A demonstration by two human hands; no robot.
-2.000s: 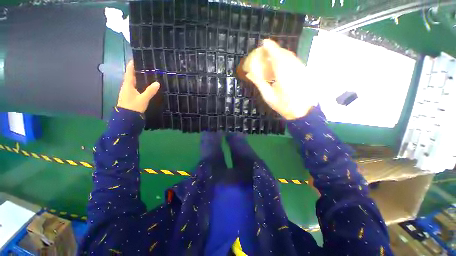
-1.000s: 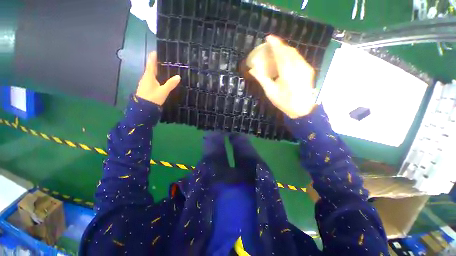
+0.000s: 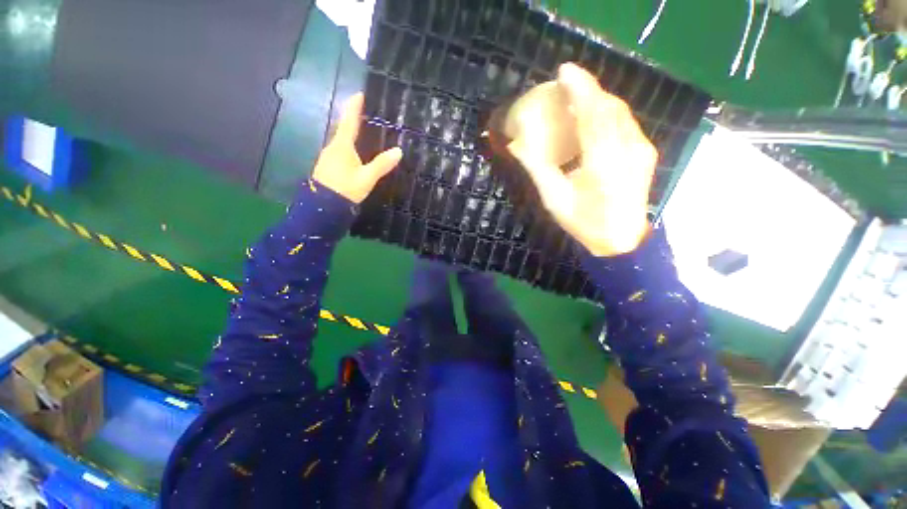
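The black gridded tray [image 3: 448, 149] lies across the bench in front of me, its pockets holding glossy black parts that are hard to tell from the tray. My left hand [image 3: 356, 159] rests at the tray's left edge, thumb and index finger spread, holding nothing. My right hand [image 3: 602, 164] is over the right half of the tray, its fingers around a rounded amber-brown bottle [image 3: 532, 124]. The bottle's tip is blurred, and I cannot tell whether it touches a part.
A plain dark mat [image 3: 179, 80] lies left of the tray. A white sheet [image 3: 761, 219] with a small black block [image 3: 728, 261] lies right. White ribbed parts [image 3: 855, 328] stand at the bench end. An open carton [image 3: 786, 437] is below; blue bins [image 3: 149, 427] are lower left.
The view has turned, so the tray and bench now slant down to the right. My left hand stays at the tray's left edge. My right hand still holds the bottle over the tray's right half.
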